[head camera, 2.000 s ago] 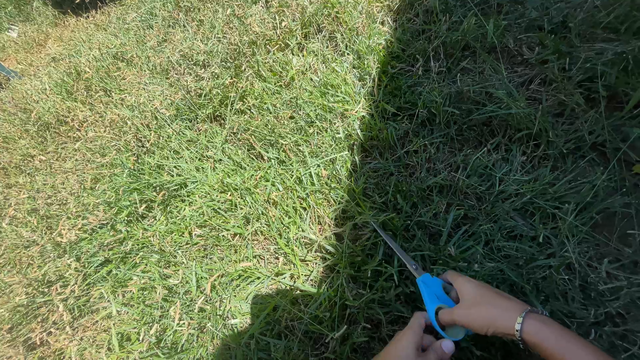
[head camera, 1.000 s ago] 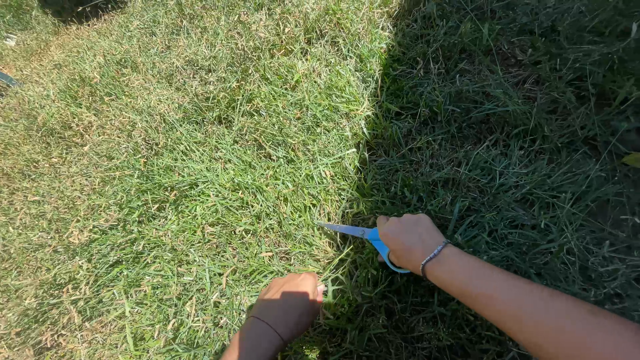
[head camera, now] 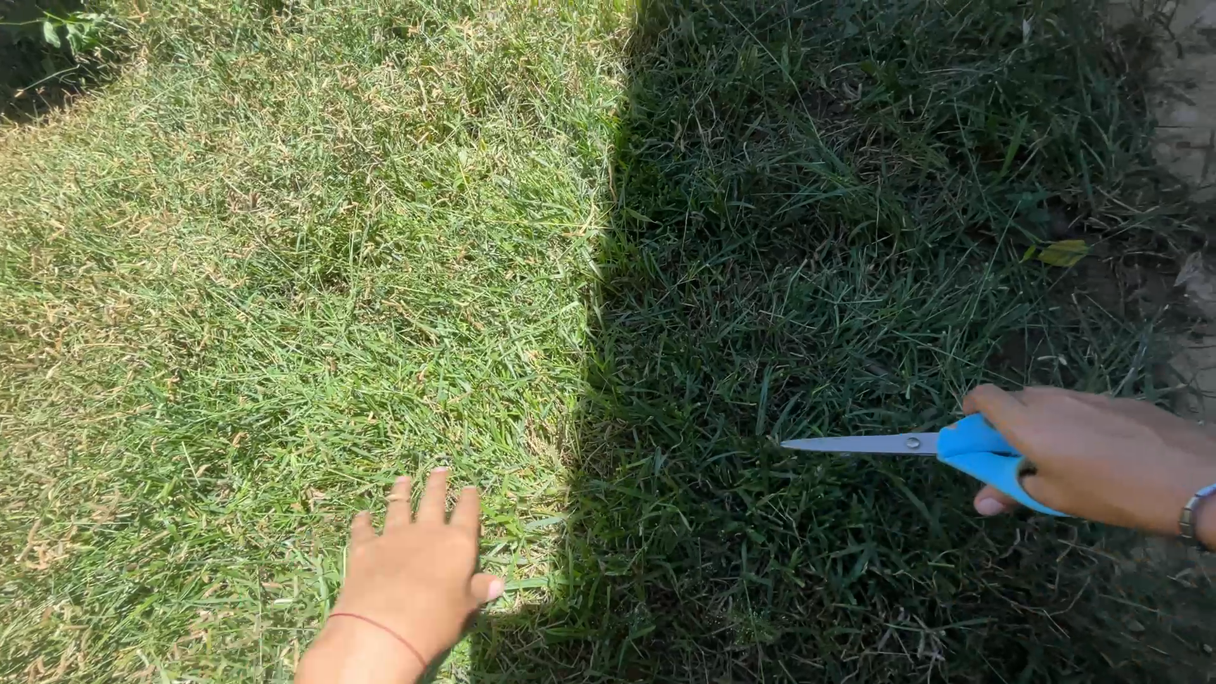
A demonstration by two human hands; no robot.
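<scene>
My left hand [head camera: 418,565], palm down with its fingers spread, is over the sunlit grass [head camera: 380,361] at lower left and holds nothing. A thin red string circles that wrist. At the right, my right hand [head camera: 1092,451] grips the blue handles of a pair of scissors [head camera: 978,451]. Their metal blades lie together and point left over the shaded grass [head camera: 760,551]. A bracelet is on the right wrist, at the frame's edge. Whether the left fingertips touch the grass I cannot tell.
A sharp shadow edge runs down the lawn between my hands. One yellow leaf [head camera: 1062,253] lies in the shade at right, near bare soil and a pale paved edge [head camera: 1183,114]. Green leaves [head camera: 65,30] show at the top left.
My hands have moved apart: the right has carried the scissors to the right, away from the shadow edge. My left hand, curled near the blades a second ago, is now spread flat.
</scene>
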